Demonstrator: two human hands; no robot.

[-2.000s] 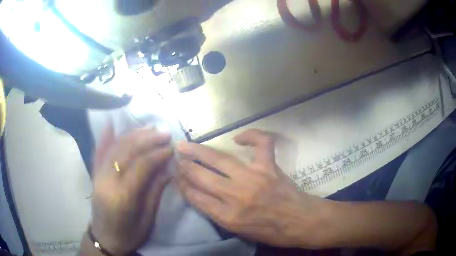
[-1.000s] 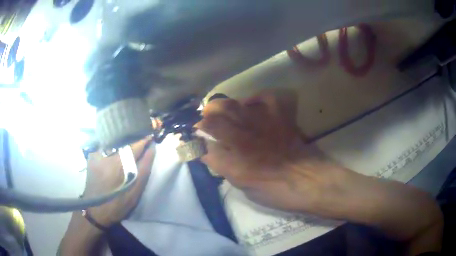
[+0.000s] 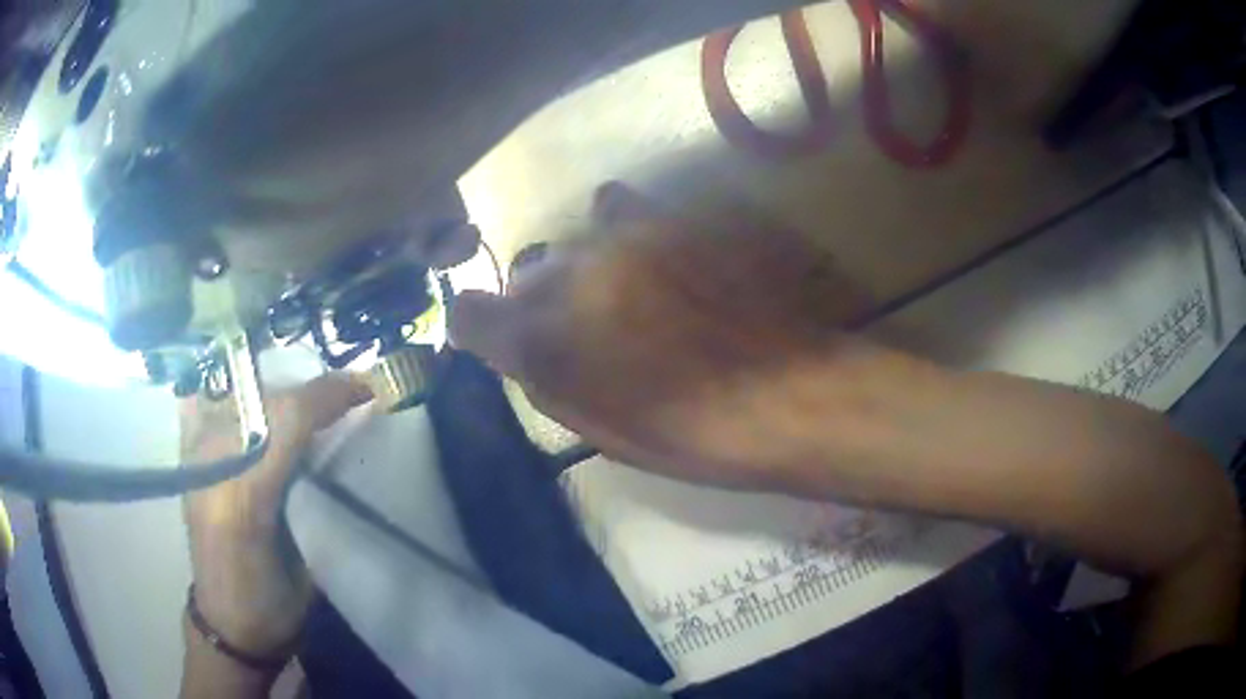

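The pale fabric point(image 3: 396, 546) with a dark strip point(image 3: 513, 505) runs from under the sewing head down over the table's front edge. My left hand point(image 3: 253, 478) lies on the pale fabric at its left, fingers partly hidden behind the machine's parts. My right hand point(image 3: 656, 341) is beside the needle area, blurred, its fingertips near the ribbed knob point(image 3: 403, 377); I cannot tell whether it holds something. The needle and presser foot area point(image 3: 376, 307) is partly lost in glare and shadow.
The machine arm point(image 3: 328, 123) fills the upper left, with bright lamp glare at the left edge. Red-handled scissors point(image 3: 909, 109) lie on the machine bed at the back. A measuring tape point(image 3: 765, 601) runs along the table's front. A curved metal bar point(image 3: 123, 478) crosses the left side.
Both hands were together on the pale fabric; my right hand then moved up beside the needle area. The view shifted closer to the machine head, and the dark strip now shows more.
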